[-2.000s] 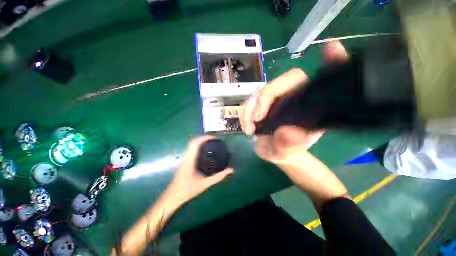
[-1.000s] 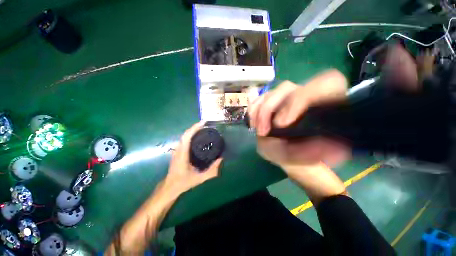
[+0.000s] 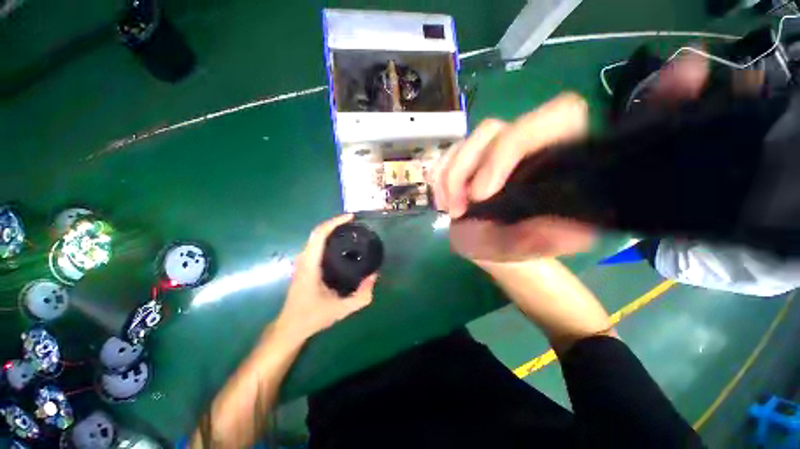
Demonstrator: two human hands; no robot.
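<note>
My left hand point(image 3: 313, 296) holds a black cylindrical housing point(image 3: 353, 257), its dark round end facing up, on the near side of the screw feeder. My right hand point(image 3: 509, 188) is wrapped around a long black electric screwdriver point(image 3: 649, 167), large and blurred, which reaches toward the right edge. Its tip end is near the feeder's front right corner, to the right of the housing. The tip itself is too blurred to tell. The white screw feeder point(image 3: 399, 127) with blue sides shows its open top bay and a brass-coloured part on its front ledge.
LED assemblies point(image 3: 83, 248) and grey round caps point(image 3: 46, 300) cluster at left, one glowing greenish white. A black cylinder point(image 3: 162, 48) lies at the far left. A slanted metal post point(image 3: 537, 31) stands beyond the feeder. A white cable point(image 3: 746, 63) and a person's pale sleeve point(image 3: 724, 267) are at right.
The view has shifted. The glow among the LED assemblies went from cyan-green to greenish white. Both hands keep their holds, and the housing stays near the feeder's front.
</note>
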